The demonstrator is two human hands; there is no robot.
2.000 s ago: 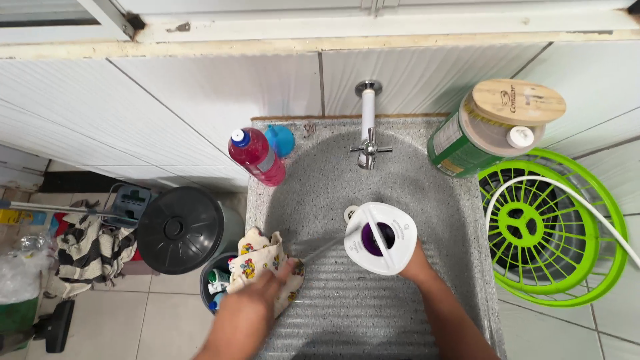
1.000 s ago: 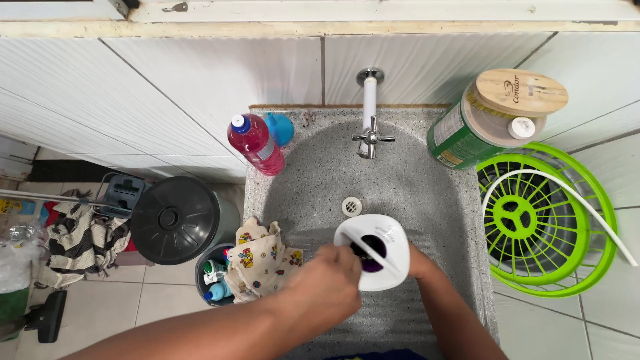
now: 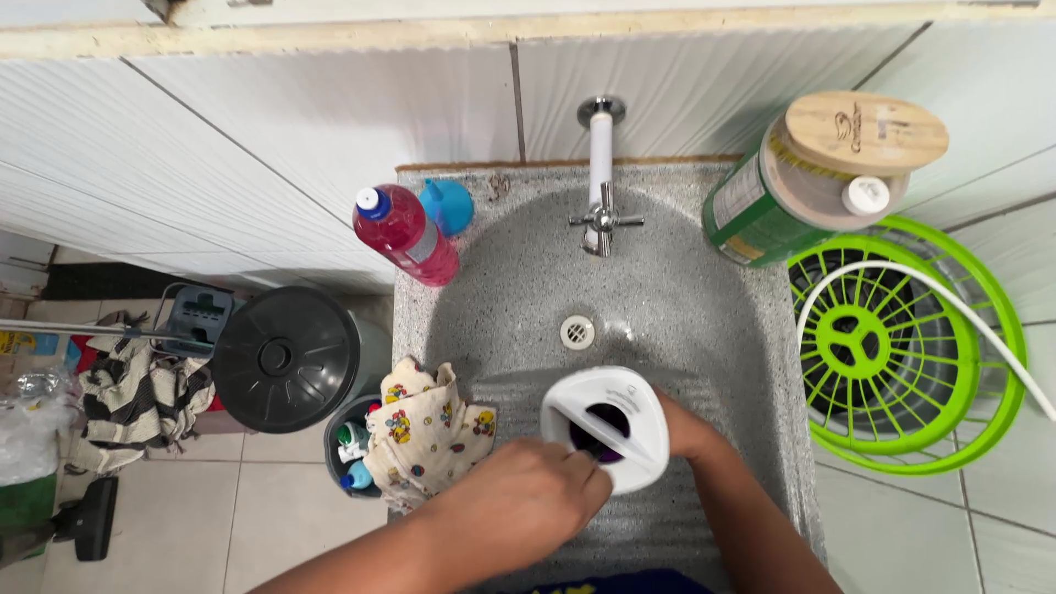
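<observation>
A white plastic part with a crossbar and a round, dark purple opening is held over the lower basin of a speckled stone sink. My right hand grips it from behind on the right; its fingers are mostly hidden. At the part's left edge is my left hand, fingers curled beside the opening; a small dark thing shows at the fingertips, too hidden to name. A cloth printed with small colored figures lies over the sink's left edge, near my left hand.
Around the sink are a faucet, a pink liquid bottle, a blue funnel, and a green-labelled container topped by a wooden brush. Green baskets stand right; a black-lidded bin and a bucket of bottles stand left.
My left hand has left the printed cloth and moved right to the white part. The white part has come lower in view, away from the drain.
</observation>
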